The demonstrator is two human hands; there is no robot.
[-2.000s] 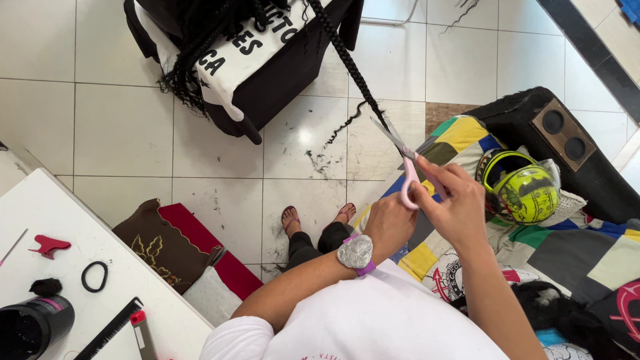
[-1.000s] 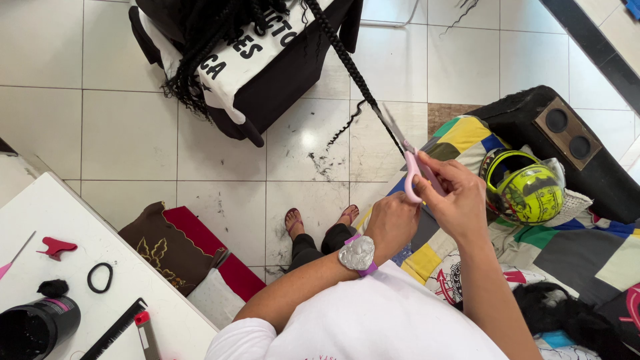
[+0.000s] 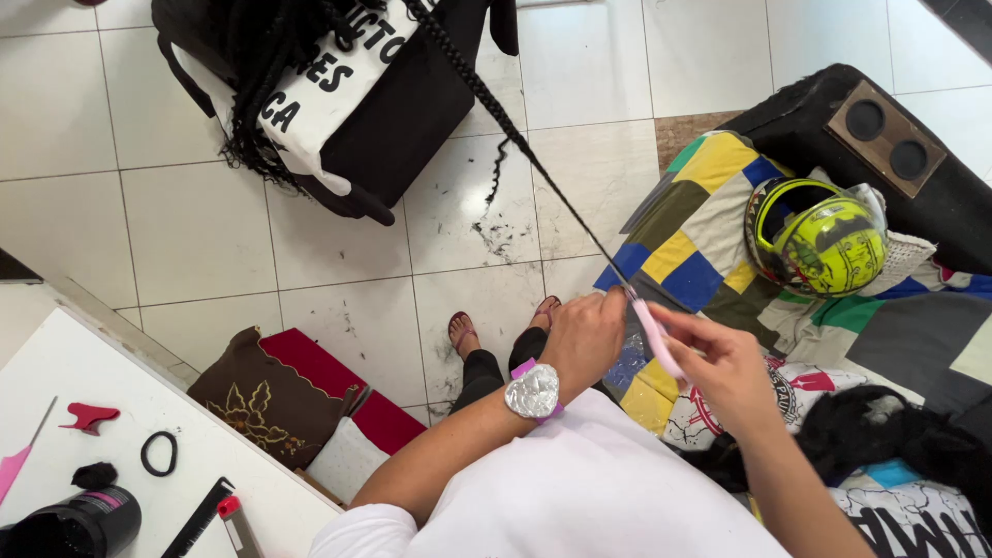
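Observation:
A long black hair braid (image 3: 496, 108) runs taut from the dark hair at the top, over the back of a black chair (image 3: 403, 128), down to my left hand (image 3: 593, 337). The fingers of that hand are closed on the braid's thin lower end. My right hand (image 3: 717, 360) holds pink-handled scissors (image 3: 655, 337) by the handles, close beside the left fingertips. Their blades lie along the braid's thin end; whether they are apart is too blurred to tell. A wavy loose strand (image 3: 497, 170) hangs off the braid's middle. A foil-covered round piece (image 3: 532, 390) on a purple band sits on my left wrist.
A white table (image 3: 186, 473) at lower left bears a red clip (image 3: 91, 418), hair tie (image 3: 160, 453), black comb (image 3: 199, 518) and dark jar (image 3: 77, 521). A patchwork-covered sofa (image 3: 697, 256) with a yellow helmet (image 3: 833, 240) stands right. Hair bits lie on the tiles.
The scissors have moved down the braid to its thin end, with the right hand lower and turned. The braid now shows a longer thin stretch above my left hand.

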